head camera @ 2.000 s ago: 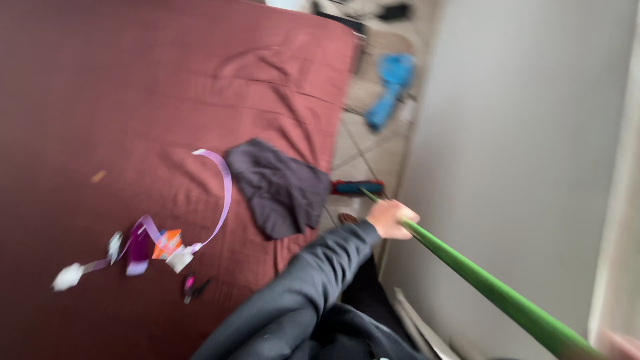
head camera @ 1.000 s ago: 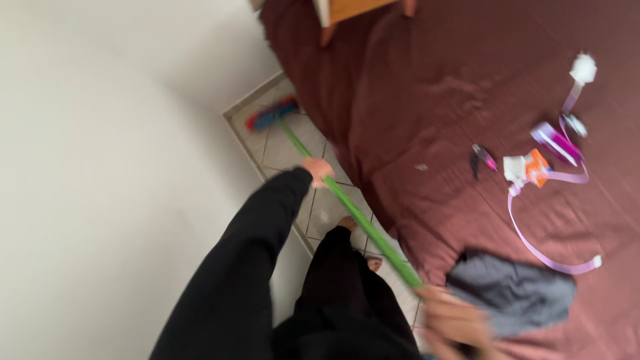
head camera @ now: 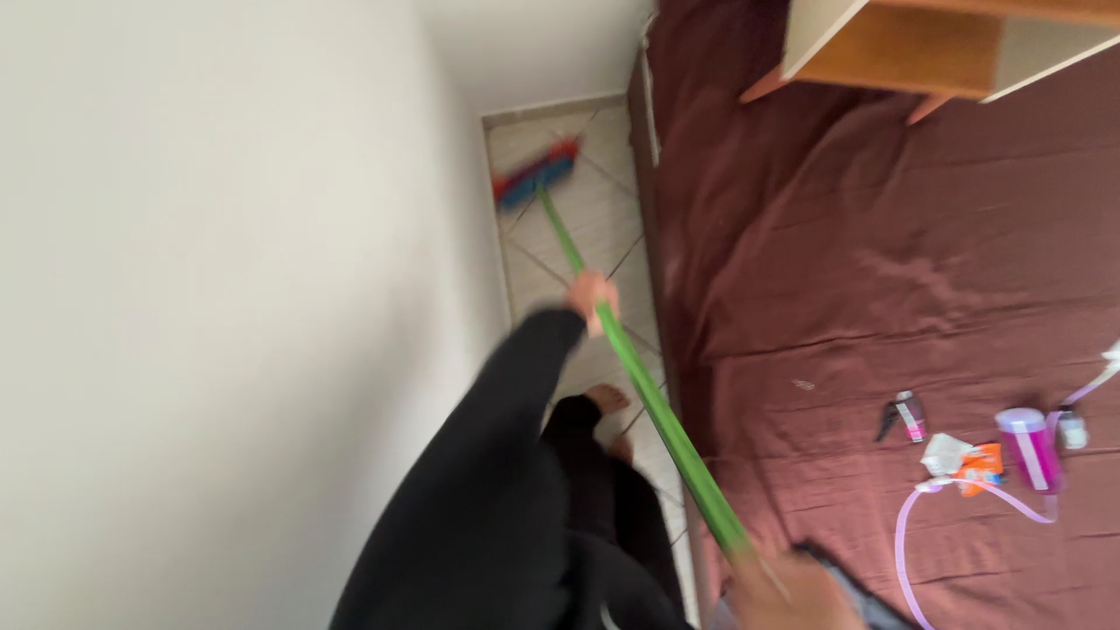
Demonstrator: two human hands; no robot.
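A broom with a green handle (head camera: 669, 424) slants down to its blue and red head (head camera: 536, 173), which is on the floor tiles near the corner of the walls. Lower on the shaft, my left hand (head camera: 594, 302), in a black sleeve, is closed around it. My right hand (head camera: 787, 591), blurred at the bottom edge of the view, grips the handle's upper end. The broom's bristles are blurred. My bare feet (head camera: 610, 398) stand on the tiles below my left hand.
A white wall (head camera: 219, 262) rises on the left. Along the right is a bed with a brown sheet (head camera: 840, 289). On it are a wooden piece of furniture (head camera: 910, 44), a purple cup (head camera: 1031, 451), an orange packet (head camera: 980, 468), a lilac strap (head camera: 903, 547) and a dark cloth (head camera: 853, 586).
The view has swung round strongly since two seconds ago. Since one second ago, the broom head shows nearer the corner of the walls, with both hands still on the handle.
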